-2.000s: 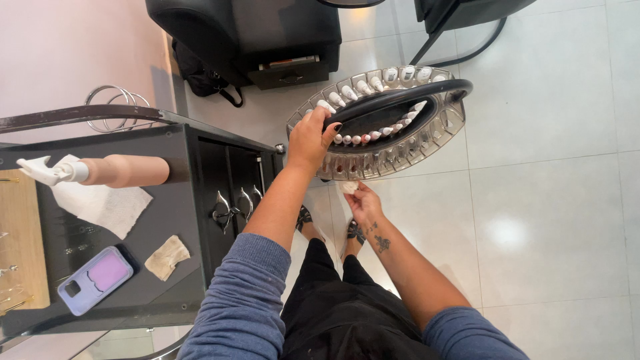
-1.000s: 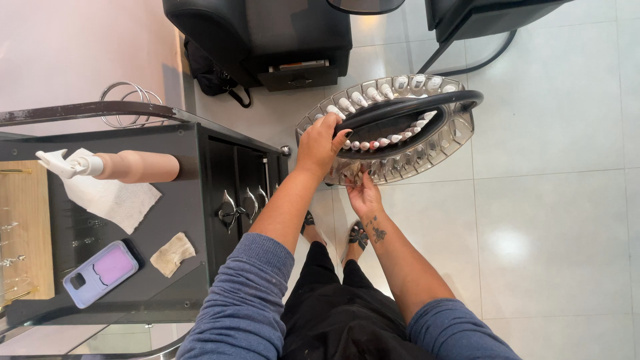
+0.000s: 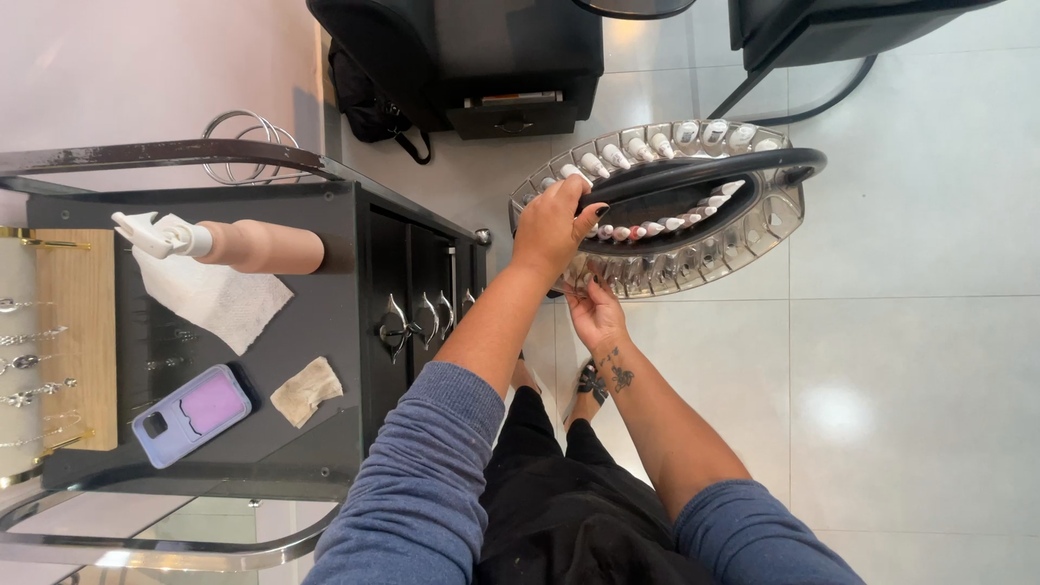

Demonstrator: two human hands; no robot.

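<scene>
An oval carrier of clear plastic (image 3: 764, 213) with a black arched handle (image 3: 691, 172) hangs over the floor. White-capped bottles (image 3: 615, 156) fill pockets along its far rim, and small pale, pink and red tips line its inner edge. My left hand (image 3: 554, 218) is closed round the near left end of the handle. Below it, my right hand (image 3: 597, 313) is at the carrier's near side, its fingertips up against the clear pockets; whether it holds anything between them is hidden.
On the left, a black drawer trolley (image 3: 325, 451) carries a pink pump bottle (image 3: 272, 246), a white paper towel (image 3: 236, 313), a phone (image 3: 192, 416), a crumpled beige cloth (image 3: 307, 392) and a jewellery stand (image 3: 97, 333). Black furniture (image 3: 520, 49) and a bag (image 3: 366, 101) lie beyond.
My right hand, below the carrier with a small pale thing at its fingers two seconds ago, has moved up to the carrier's near side. My left hand keeps its hold on the handle.
</scene>
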